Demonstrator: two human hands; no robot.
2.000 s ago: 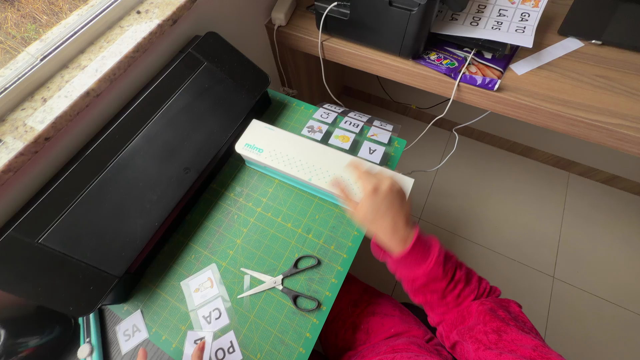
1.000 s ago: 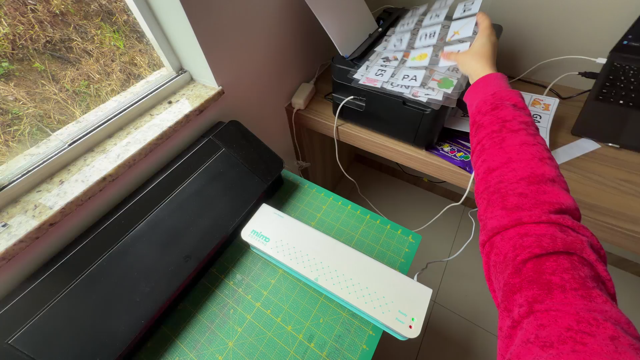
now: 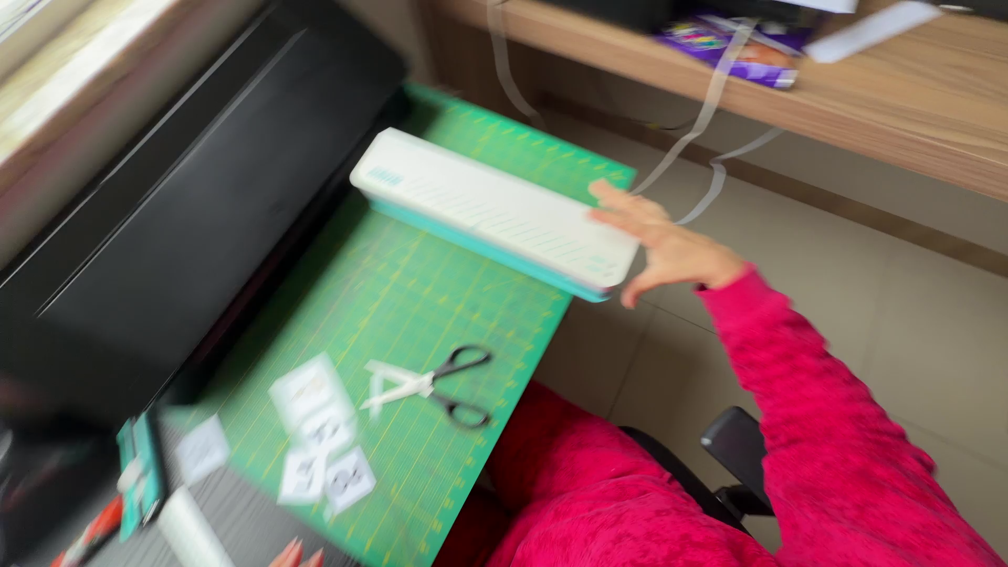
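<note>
My right hand (image 3: 661, 244) is at the right end of the white and teal laminator (image 3: 504, 209), fingers spread over and around its corner; whether it touches is blurred. The laminator lies across the green cutting mat (image 3: 331, 291). Below it on the mat lie black-handled scissors (image 3: 429, 386), blades apart, over a thin clear strip. Several small laminated cards (image 3: 315, 402) with pictures and letters lie left of the scissors. Only the fingertips of my left hand (image 3: 295, 555) show at the bottom edge, below the cards; what it holds, if anything, is hidden.
A large black printer (image 3: 181, 181) stands along the left, by the windowsill. A single card (image 3: 202, 449), a teal tool (image 3: 140, 476) and a white roll-like object (image 3: 193, 531) lie at lower left. A wooden desk (image 3: 882, 102) with a purple packet (image 3: 732, 47) and hanging cables is at upper right.
My right hand has moved from the sheet of cards on the far printer back to the laminator. The small cards seen beyond the laminator two seconds ago are gone from there. The view has tilted down.
</note>
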